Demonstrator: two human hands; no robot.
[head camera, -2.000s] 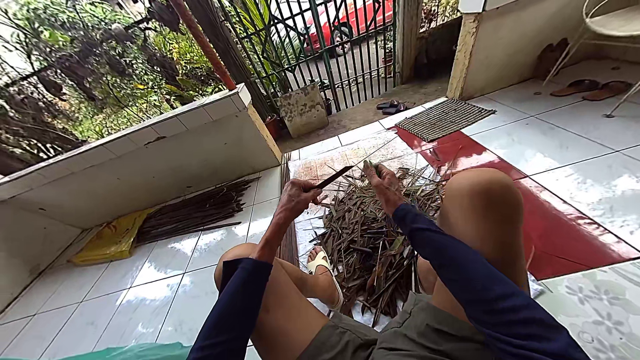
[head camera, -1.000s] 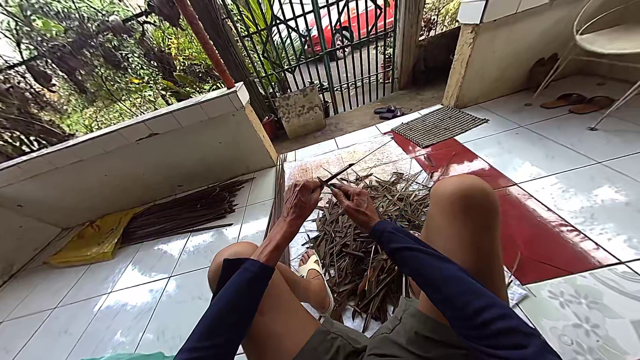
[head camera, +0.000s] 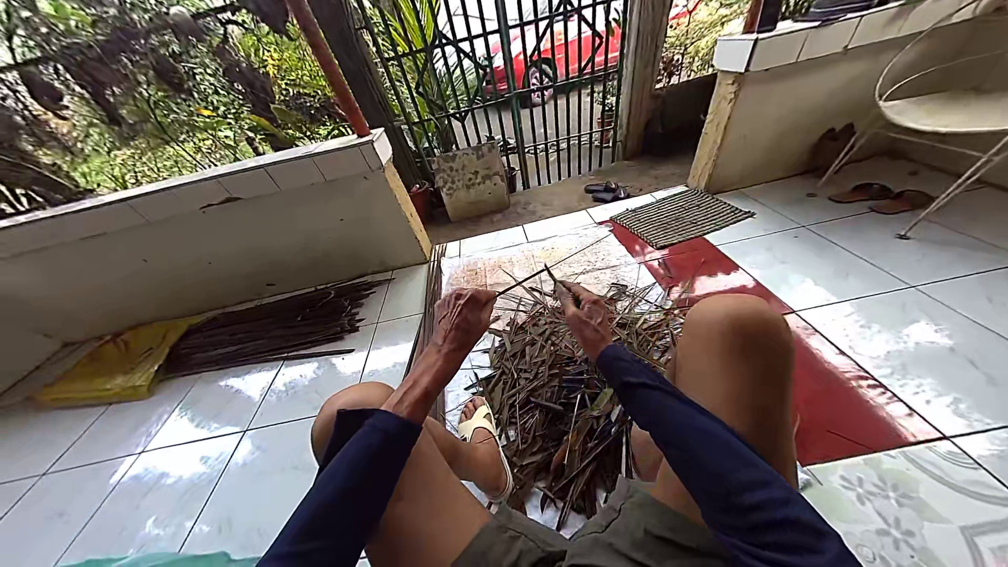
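Note:
My left hand (head camera: 465, 316) is closed around one end of a thin dark leaf rib (head camera: 521, 282), which slants up to the right over the floor. My right hand (head camera: 584, 316) is closed on a small knife-like tool (head camera: 554, 277), whose dark tip meets the rib near its middle; its handle is mostly hidden by the fingers. Beneath both hands, between my legs, lies a heap of dry brown leaf strips (head camera: 551, 402). A bundle of long dark ribs (head camera: 272, 327) rests on the tiles at the left, partly on a yellow plastic sack (head camera: 118, 366).
A low wall (head camera: 213, 236) runs along the left. Ahead, a striped doormat (head camera: 682, 217) lies before dark slippers (head camera: 606, 191) and a metal gate (head camera: 512, 94). Brown sandals (head camera: 882, 197) sit beside a wire-framed chair (head camera: 949, 110) at the right. More long ribs (head camera: 429, 307) lie left of the heap.
My hands were close together one second ago; now they are farther apart, with the rib stretched out between them.

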